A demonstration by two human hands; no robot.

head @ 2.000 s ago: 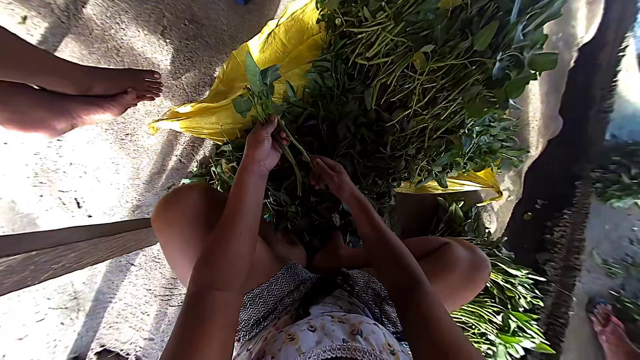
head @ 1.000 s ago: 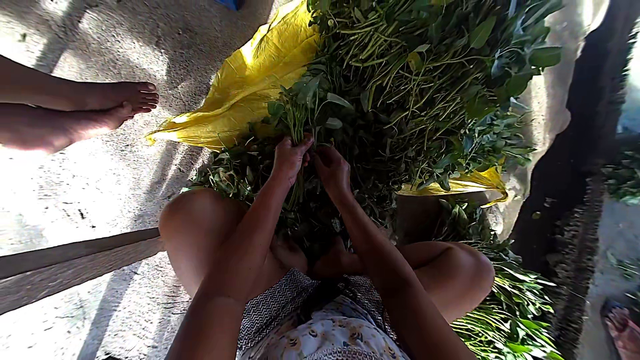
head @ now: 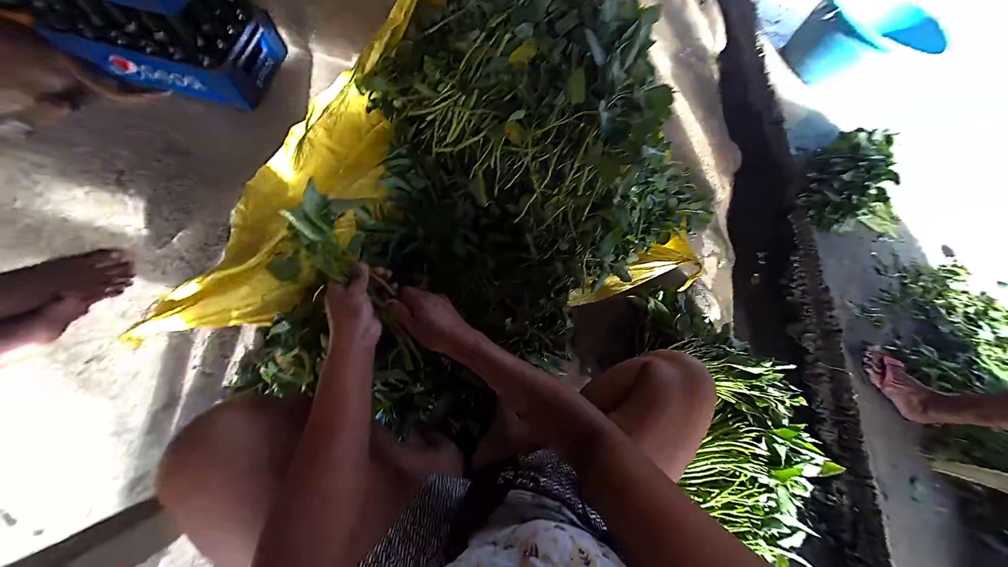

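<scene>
My left hand point(head: 353, 311) is closed around a small bunch of leafy green stems point(head: 327, 248), whose leaves point up and left over the yellow plastic sheet point(head: 272, 209). Close by on the right, my right hand point(head: 429, 315) has its fingers on the stems below the bunch; its fingertips are partly in shadow. Beyond both hands lies a large heap of leafy greens with long thin stems point(head: 520, 142), spread on the yellow sheet. More leaves lie under my hands, between my knees.
Sunlit greens point(head: 740, 449) lie beside my right knee. A blue crate of bottles point(head: 252, 59) stands at upper left, near another person's feet point(head: 63, 295). Past a dark gap point(head: 752, 197) on the right are more greens point(head: 850, 177), a blue bucket point(head: 835, 39) and a person's foot point(head: 898, 382).
The view has shifted, bringing the crate and bucket into sight. My hands and the bunch have moved left, toward the yellow sheet, and the bunch's leaves now lean left.
</scene>
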